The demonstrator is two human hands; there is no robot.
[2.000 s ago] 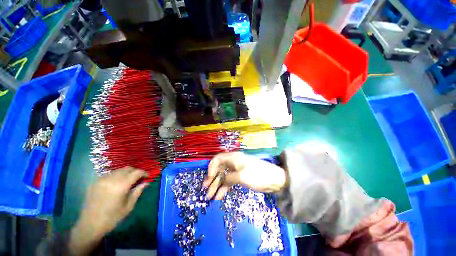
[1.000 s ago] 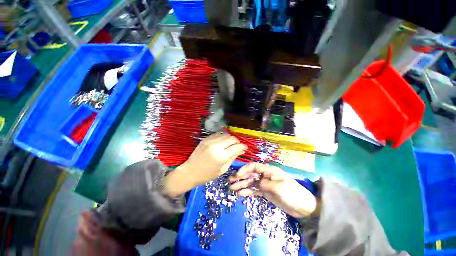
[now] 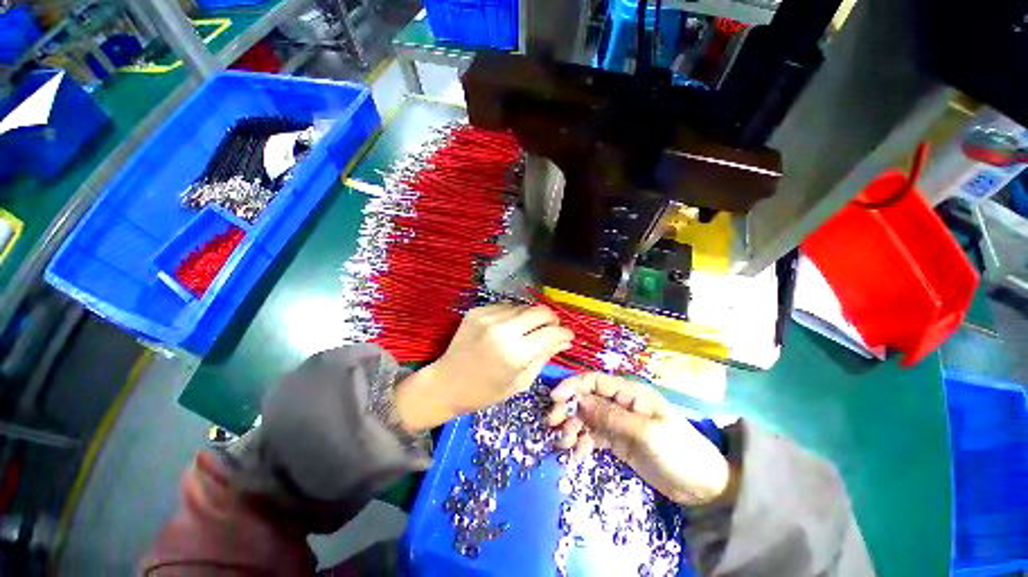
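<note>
My left hand point(image 3: 502, 352) is bent over the near end of the small row of red leads point(image 3: 586, 338), fingertips together; whether a lead is between them is hidden. My right hand point(image 3: 648, 437) is over the blue tray point(image 3: 513, 541), thumb and fingers pinched around a small shiny metal terminal point(image 3: 572, 404). Loose metal terminals point(image 3: 614, 513) lie scattered in the tray. The large pile of red leads point(image 3: 445, 242), with silvery ends, lies left of the press. The yellow press base point(image 3: 631, 321) is just beyond the small row.
The dark press head point(image 3: 631, 124) overhangs the work, with a grey upright point(image 3: 845, 147) at its right. A red-orange bin point(image 3: 891, 271) stands on white paper at right. A blue bin point(image 3: 124, 271) with black and red leads is at left. Another blue bin point(image 3: 986, 473) is at lower right.
My left hand has moved from the near end of the large pile to the small row, beside my right hand. My right hand stays over the tray. The view has swung left.
</note>
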